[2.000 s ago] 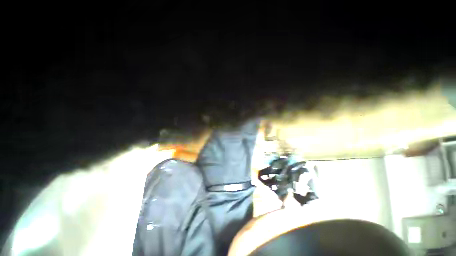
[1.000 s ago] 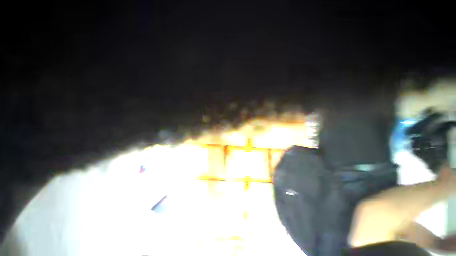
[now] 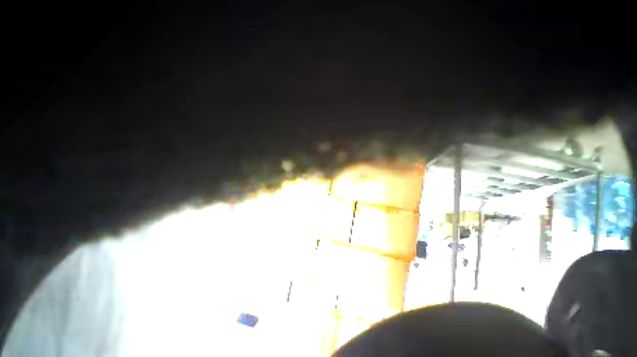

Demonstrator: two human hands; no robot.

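Observation:
Neither of my hands can be made out. A dark fuzzy mass (image 3: 279,84) covers the top of the view and hides what is behind it. A dark rounded shape (image 3: 447,331) rises at the bottom edge. A dark grey piece of clothing or cloth (image 3: 594,303) is cut off at the lower right edge. A large pale curved shape (image 3: 77,303), perhaps a sleeve, is at the lower left. The middle left is washed out by glare.
An orange surface with a grid of lines (image 3: 381,226) stands in the middle. A pale rack with thin posts and a slatted top (image 3: 455,223) is to its right. Something blue (image 3: 614,206) shows behind it. A small blue object (image 3: 247,319) lies in the glare.
The dark grey clothing has shifted to the right edge. The skin-coloured shape at lower right is out of view. The rack has come into view and the orange grid shows more fully.

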